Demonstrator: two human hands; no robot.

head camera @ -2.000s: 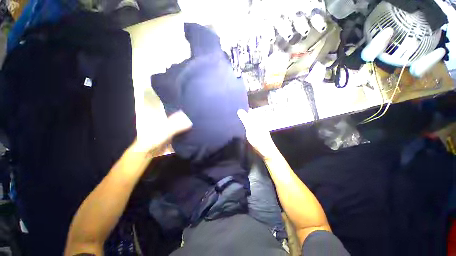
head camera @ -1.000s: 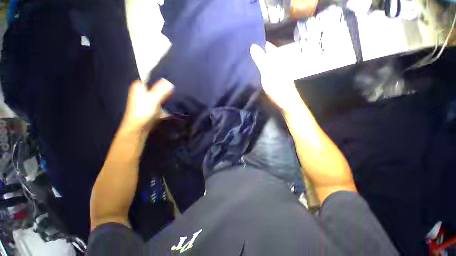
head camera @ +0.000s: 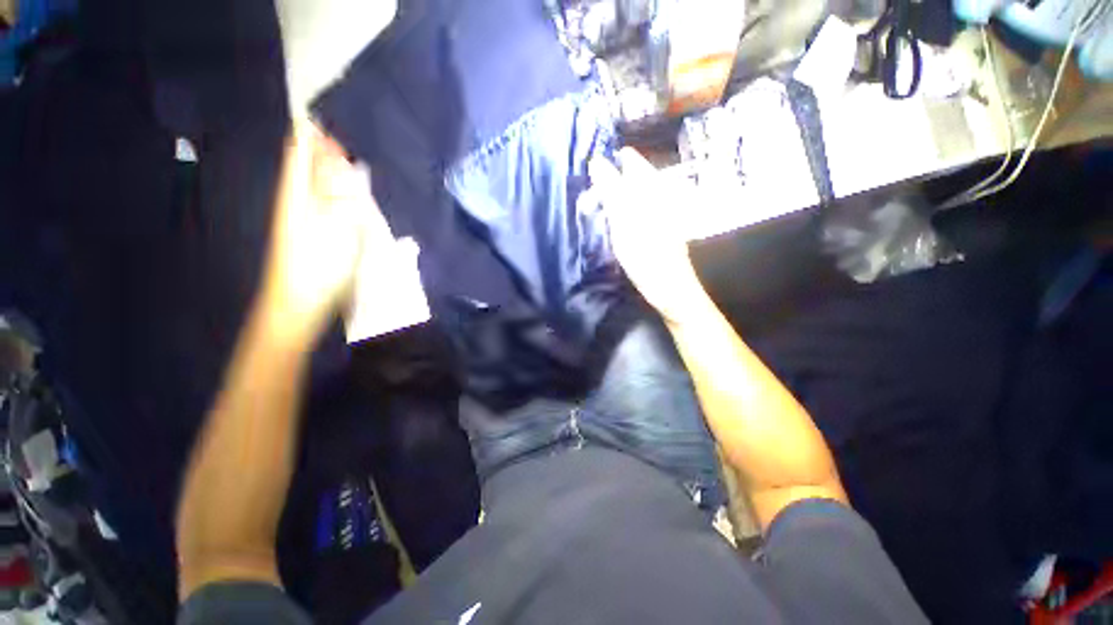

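A navy garment (head camera: pixel 403 134) lies over the table edge and hangs onto the wearer's lap. A smoother, shiny blue-grey part (head camera: pixel 525 208), which looks like a pocket or lining, shows on it between my hands. My left hand (head camera: pixel 320 226) is blurred and overexposed at the garment's left edge; whether its fingers hold cloth cannot be told. My right hand (head camera: pixel 635 214) is at the right edge of the shiny part, with its fingertips on the cloth. Glare hides finger detail.
Dark cloth with a small white tag (head camera: pixel 186 149) fills the left. Machine parts (head camera: pixel 702 49) stand behind in glare. Black-handled scissors (head camera: pixel 901 61) lie right on the pale table (head camera: pixel 391 293). A clear plastic bag (head camera: pixel 885 238) hangs below the edge. Dark cloth (head camera: pixel 903 403) is low right.
The garment has shifted, and the shiny blue-grey part now shows on top. My left hand has moved up and slightly left. My right hand has stayed at the garment's right side.
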